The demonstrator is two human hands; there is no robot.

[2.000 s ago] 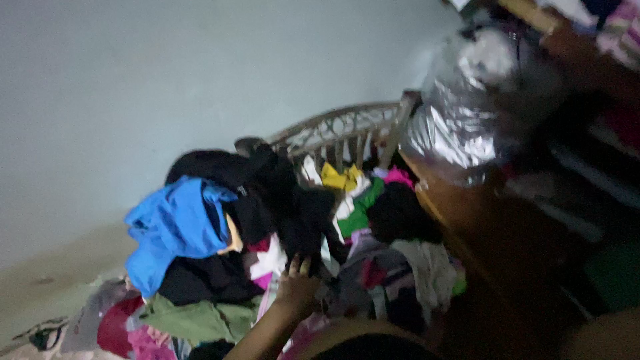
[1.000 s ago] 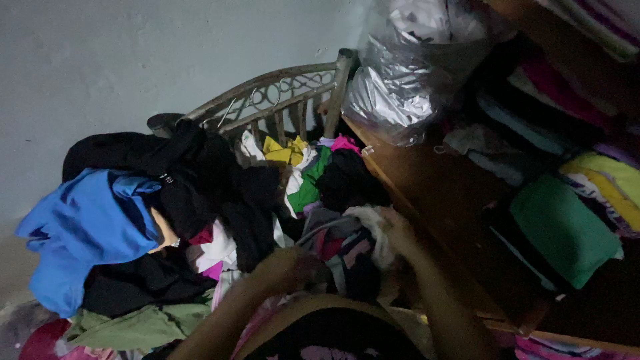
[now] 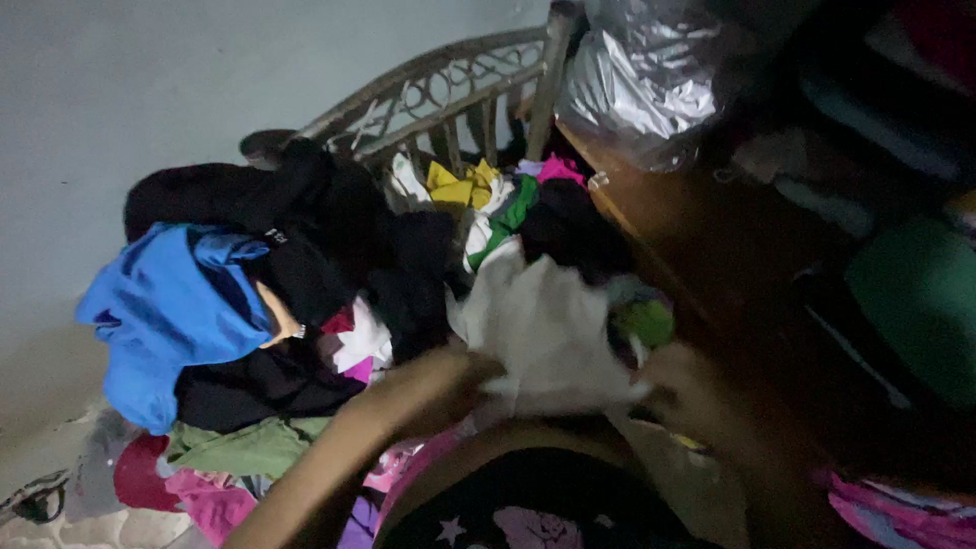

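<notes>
A pale grey-white cloth garment [image 3: 545,328] is spread between my two hands, close in front of my body. My left hand [image 3: 465,370] grips its lower left corner, and my right hand [image 3: 659,385] grips its lower right side; both hands are blurred. Behind the garment lies a heap of clothes with a green and white piece [image 3: 511,217], a yellow piece [image 3: 461,185] and a bright pink one [image 3: 562,169]. Black clothes [image 3: 328,206] and a blue garment [image 3: 179,293] are piled at the left. An olive green garment [image 3: 244,450] lies below them.
A metal bed-frame-like rail [image 3: 450,84] with scrollwork stands behind the heap, against the wall. A shiny plastic bag [image 3: 648,91] sits on a brown wooden surface [image 3: 648,206] at the right. A dark green folded cloth [image 3: 915,305] lies farther right, in shadow.
Both hands were down in the clothes heap a second ago, the right at a pale cloth. Now the pale garment is raised and stretched between them.
</notes>
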